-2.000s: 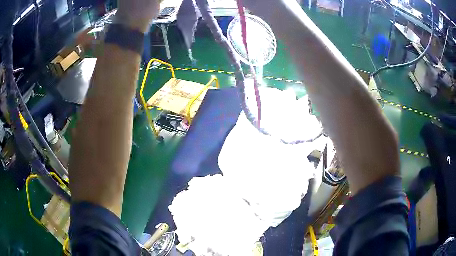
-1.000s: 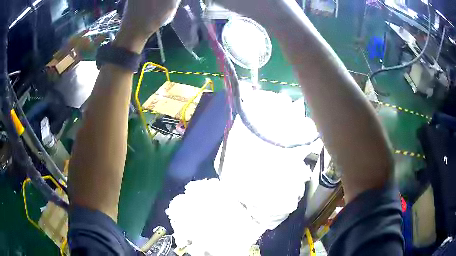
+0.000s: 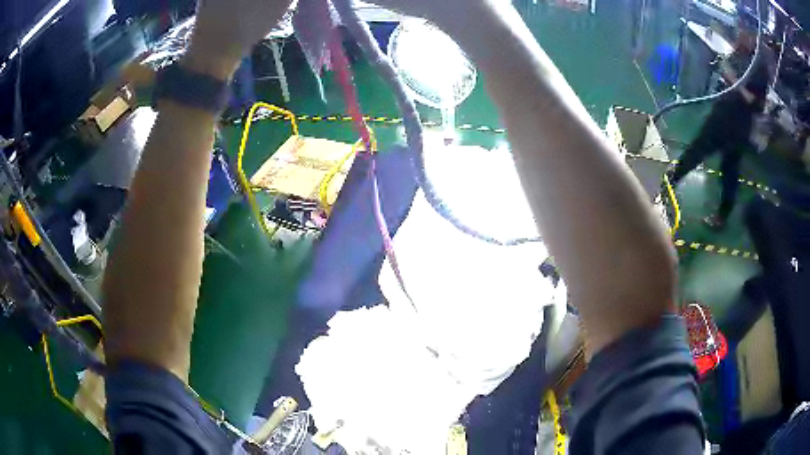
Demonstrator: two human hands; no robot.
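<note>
Both my arms are raised. My left hand (image 3: 238, 28) is at the top edge, partly cut off. My right hand (image 3: 426, 5) is mostly cut off by the top edge; its fingers do not show. A red-pink strip (image 3: 345, 84) hangs down between my arms from the top edge, beside my left hand. A grey wrapped steam hose (image 3: 410, 124) hangs to its right and curves to the right over bright white garments (image 3: 471, 293). A small grey cloth scrap (image 3: 313, 35) hangs by the strip. What my fingers hold is hidden.
A dark padded table (image 3: 342, 240) lies under the garments, with a steam iron (image 3: 282, 425) at its near end. A pedestal fan (image 3: 432, 64) stands behind. A yellow-handled trolley (image 3: 297, 167) is left, a red basket (image 3: 702, 342) right. A person (image 3: 733, 115) walks at the right.
The red-pink strip has moved left and hangs apart from the hose. My left arm has shifted slightly left. A person and another yellow-handled trolley have come into view at the right; the red basket shows more.
</note>
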